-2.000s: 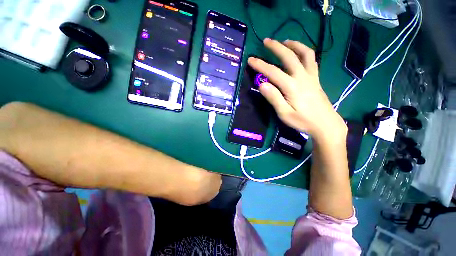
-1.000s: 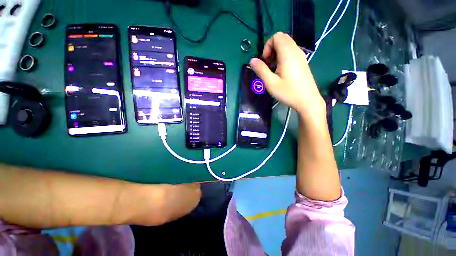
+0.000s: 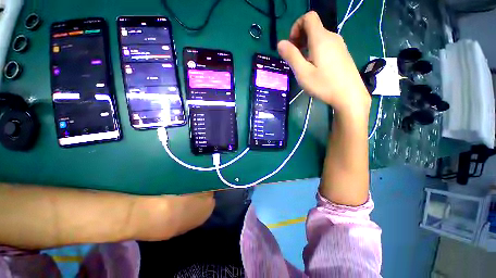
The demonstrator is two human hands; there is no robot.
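Note:
Four phones lie in a row: the far-left phone (image 3: 84,81), the second phone (image 3: 152,76), the third phone (image 3: 211,106) and the rightmost phone (image 3: 270,103). The two right screens show a pink block above a list. My right hand (image 3: 321,65) is above the mat at the rightmost phone's upper right, thumb and bent fingers apart, with nothing visible in it. My left hand (image 3: 182,216) is at the bench's front edge; its fingers are hidden. A ring (image 3: 255,30) lies behind the rightmost phone.
Three rings, one of them nearest (image 3: 12,69), and an open round charging case (image 3: 16,127) are at left. White cables (image 3: 239,186) loop before the phones. Black round cases (image 3: 419,117) sit on clear plastic at right, near a white label (image 3: 387,76) and white sheets (image 3: 469,98).
The rightmost phone's screen has changed from a purple circle to a pink block and list. My right hand has moved off the phones to the right. The view has shifted right.

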